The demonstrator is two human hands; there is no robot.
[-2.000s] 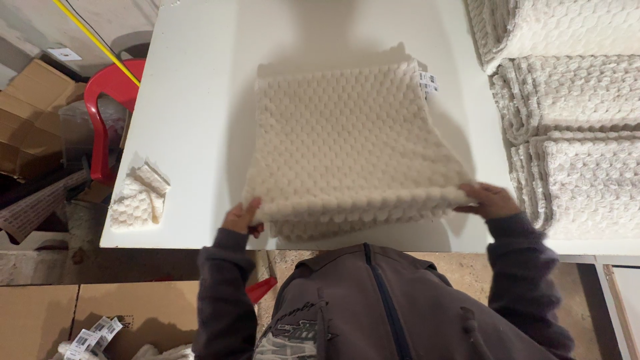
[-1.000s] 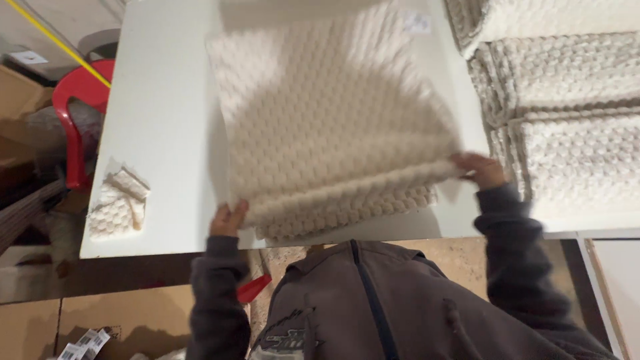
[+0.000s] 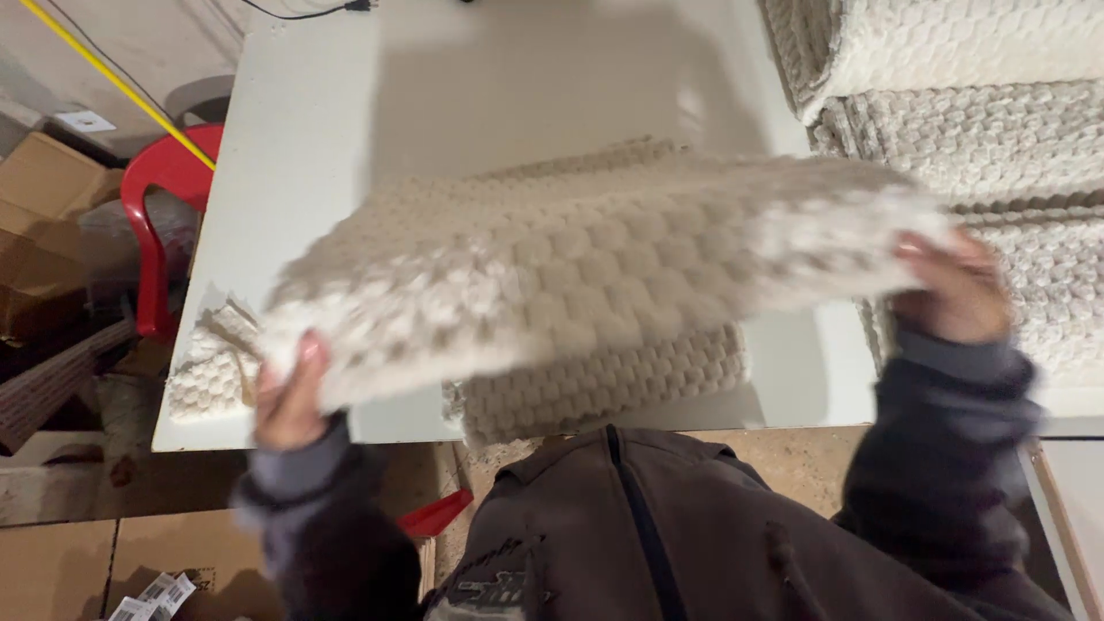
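A cream plush fabric piece with a honeycomb texture (image 3: 595,267) is stretched between my hands, its near part raised above the white table (image 3: 285,112) and blurred by motion. My left hand (image 3: 293,392) grips its near left corner. At the near right corner, my right hand (image 3: 953,285) is closed on the same fabric. Beneath it, another textured layer (image 3: 604,388) lies at the table's near edge; whether it is joined to the raised part is hidden. A small crumpled scrap of similar fabric (image 3: 216,366) lies on the table left of my left hand.
Folded stacks of the same plush fabric (image 3: 1000,147) line the right side. A red plastic chair (image 3: 147,233) stands left of the table, with cardboard boxes (image 3: 43,207) beyond it. Printed tags (image 3: 155,599) lie on a cardboard box (image 3: 190,552) at lower left. A black plug (image 3: 358,6) rests at the far edge.
Both hands have lifted the fabric's near edge and spread farther apart, stretching it wider. The fabric lay flatter on the table before. Both hands still hold it.
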